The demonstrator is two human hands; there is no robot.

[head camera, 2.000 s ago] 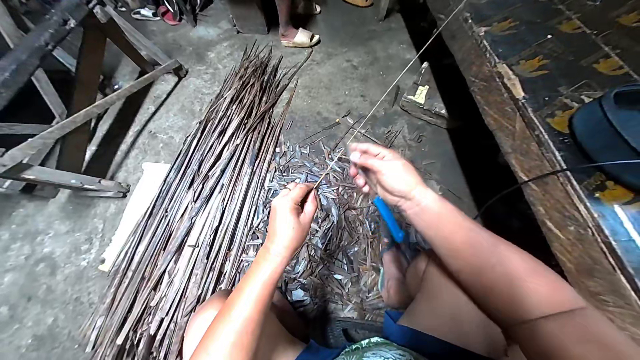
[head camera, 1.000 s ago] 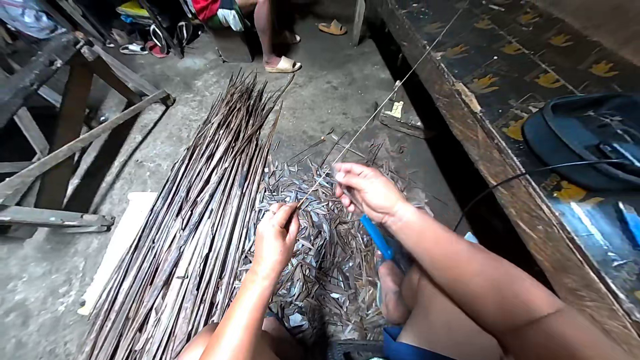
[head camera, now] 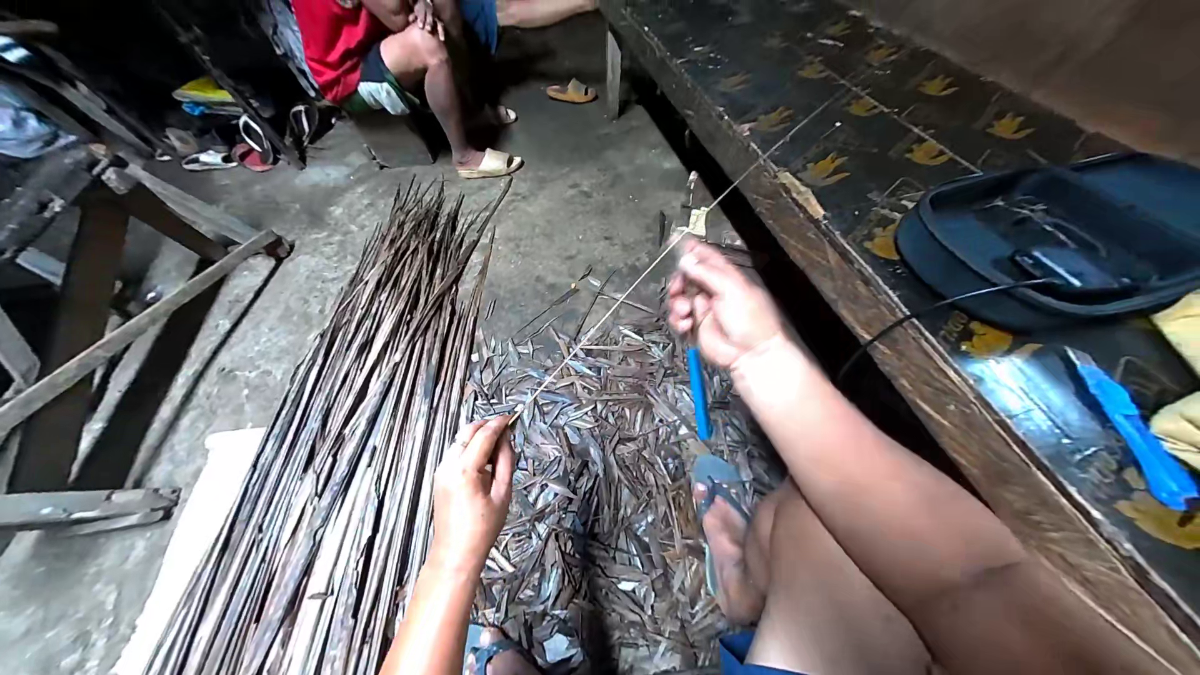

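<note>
My left hand [head camera: 476,473] pinches the near end of a long thin pale leaf rib [head camera: 614,305] between thumb and fingers. The rib slants up and right past my right hand [head camera: 717,305]. That hand is curled around a tool with a blue handle [head camera: 697,394], which points down below the palm; its blade cannot be made out. The fingertips are blurred beside the rib. A large bundle of dry brown palm leaflets [head camera: 347,412] lies left of my left hand. Under both hands spreads a heap of short leaf scraps [head camera: 600,450].
A wooden frame [head camera: 141,328] stands at the left. At the right runs a low platform with a wooden edge [head camera: 844,272], bearing a black bag [head camera: 1041,244], a cable and a blue object [head camera: 1134,431]. A seated person [head camera: 412,66] is at the top, with sandals [head camera: 211,160] nearby.
My right hand has moved away from my left hand, up and right along the rib, widening the gap between them. My left hand still pinches the rib. The view has tilted up somewhat.
</note>
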